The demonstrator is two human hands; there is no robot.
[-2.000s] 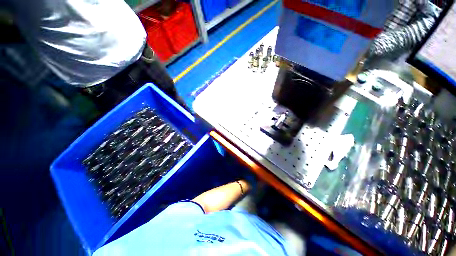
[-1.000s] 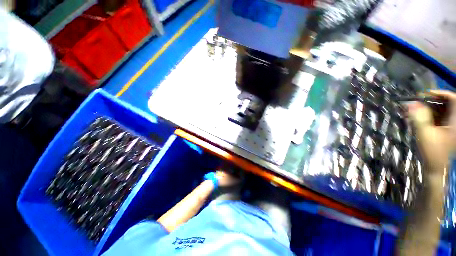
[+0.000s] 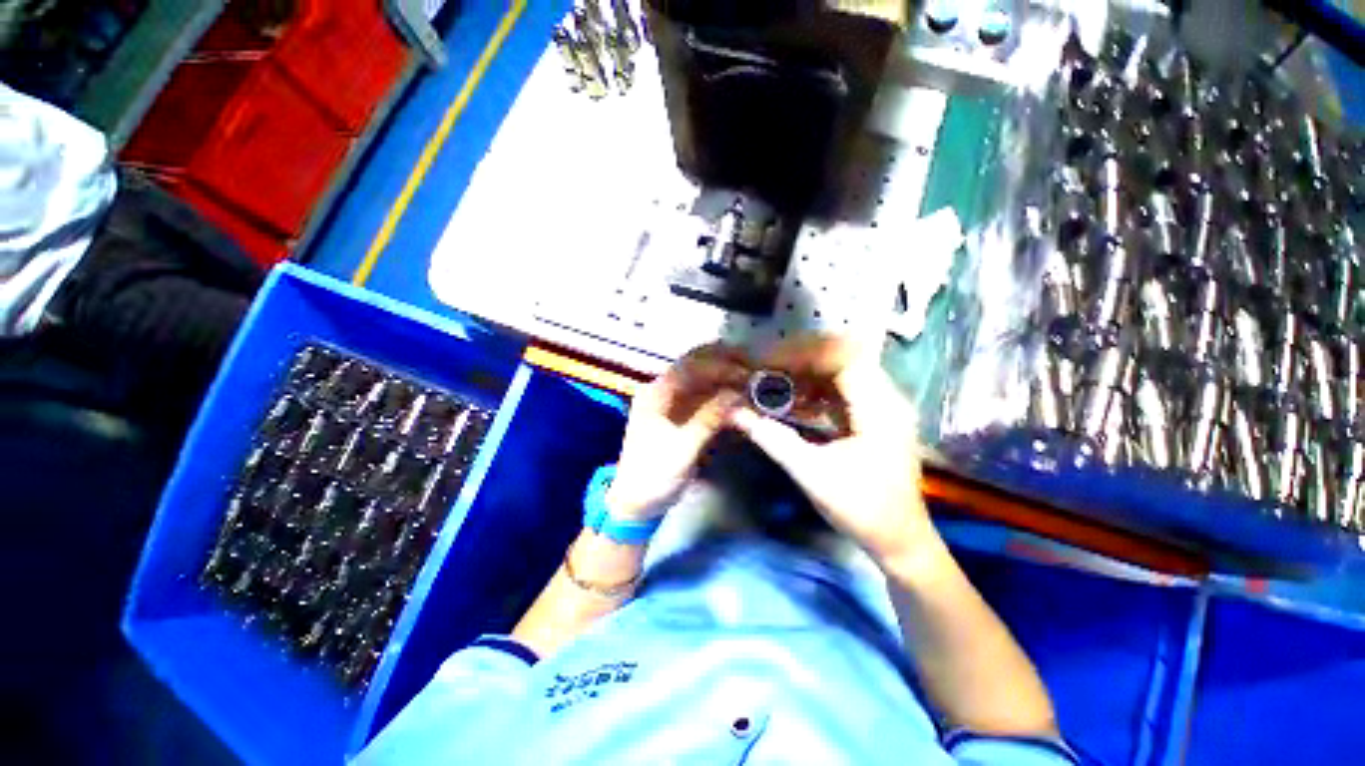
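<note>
A metal workpiece (image 3: 773, 394) is held in front of my chest, near the bench's front edge, with its round hollow end towards me. My right hand (image 3: 846, 442) holds it from the right with thumb and fingers. My left hand (image 3: 674, 427), with a blue band at the wrist, is at its left side, fingers curled; whether it also grips the part is unclear. The dark fixture (image 3: 731, 277) stands on the perforated plate (image 3: 621, 277) below the dark machine head (image 3: 756, 120). An upright shiny part (image 3: 729, 235) is in the fixture.
A tray of workpieces (image 3: 1168, 285) covers the right of the bench. A crumpled white cloth (image 3: 924, 270) lies by the green mat (image 3: 943, 187). Loose parts (image 3: 596, 48) stand at the far left corner. A blue tote (image 3: 187, 524) holds darker parts at left. A person (image 3: 135, 277) is beyond it.
My right hand has come from the tray at right to the centre, with a part. My left hand has risen from below the bench edge to meet it. The view has shifted.
</note>
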